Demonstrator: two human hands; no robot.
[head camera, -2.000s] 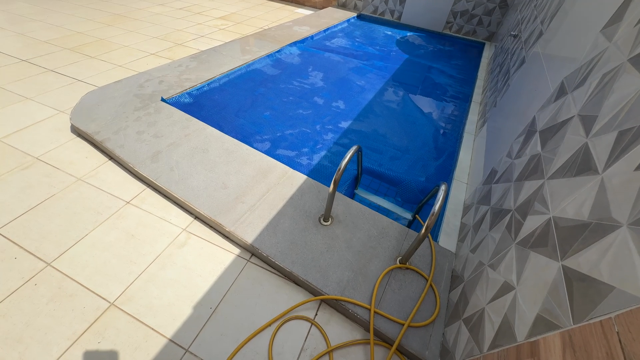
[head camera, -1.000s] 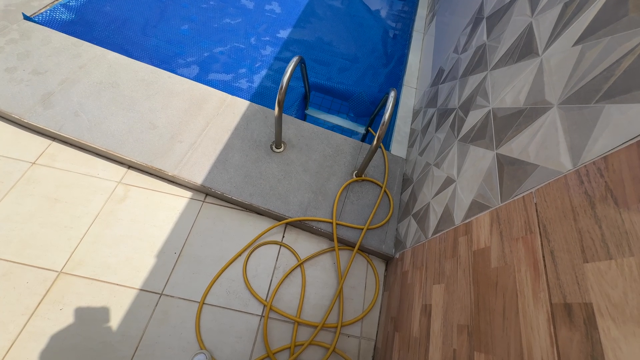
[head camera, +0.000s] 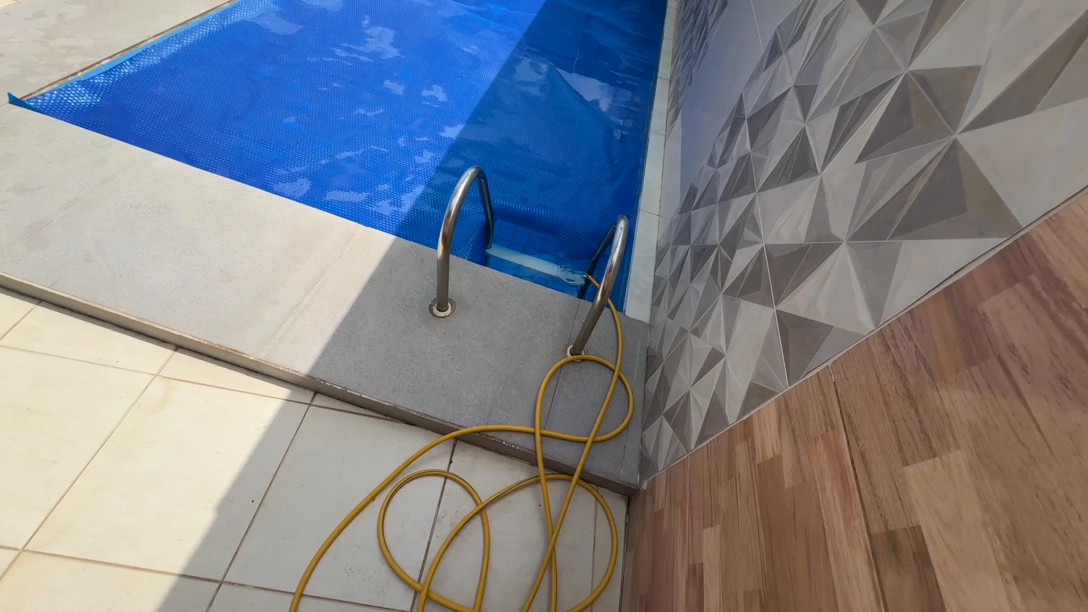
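Neither of my hands shows in the head view. A yellow hose (head camera: 486, 429) lies in loose loops over the floor tiles and the stone coping, and its far part runs past the right rail of the steel pool ladder (head camera: 444, 255) down to the water. A blue bubble pool cover (head camera: 340, 119) lies over the pool. By the ladder, a pale ladder step (head camera: 531, 263) is visible between the two rails. The near end of the hose runs out of the bottom of the view.
The grey stone coping (head camera: 212, 238) forms a raised edge above the cream floor tiles (head camera: 161, 450). A wall with grey geometric tiles (head camera: 816, 204) and wood-look tiles (head camera: 850, 493) stands close on the right. A shadow crosses coping and floor.
The view has tilted down and toward the ladder since two seconds ago, then shifted slightly back up. The hose, ladder and cover show no plain movement.
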